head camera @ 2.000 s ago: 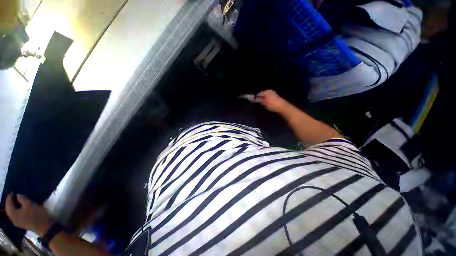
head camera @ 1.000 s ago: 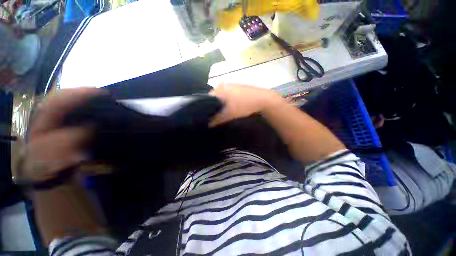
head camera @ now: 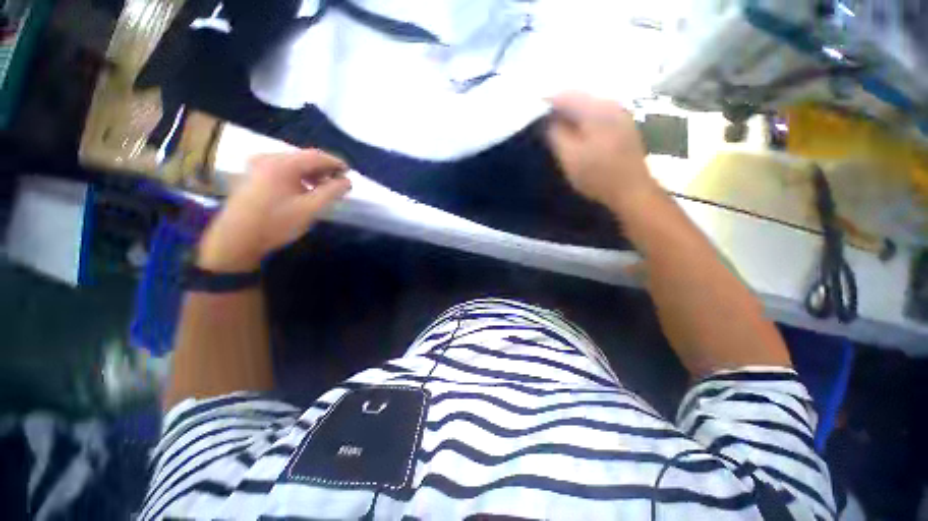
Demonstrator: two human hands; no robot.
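A pale panel [head camera: 427, 102] with dark strips across it lies over black fabric [head camera: 478, 188] on the white table. The black fabric shows along the panel's front edge and hangs below the tabletop. My left hand [head camera: 270, 198] is at the table's front edge, fingers bent beside the black fabric; whether they pinch its edge is unclear. My right hand [head camera: 600, 148] is at the panel's right side, its fingertips closed on the panel's edge, partly lost in glare.
Black shears [head camera: 834, 259] lie at the right of the table [head camera: 748, 224]. A yellow bundle [head camera: 865, 137] and part of the sewing machine [head camera: 712, 71] are behind them. More black fabric [head camera: 219, 61] lies at the far left. A blue crate [head camera: 158, 280] is below left.
The view has swung left. The dark bundle held between both hands is now spread on the table, with its pale side showing. Both hands have moved forward over the tabletop.
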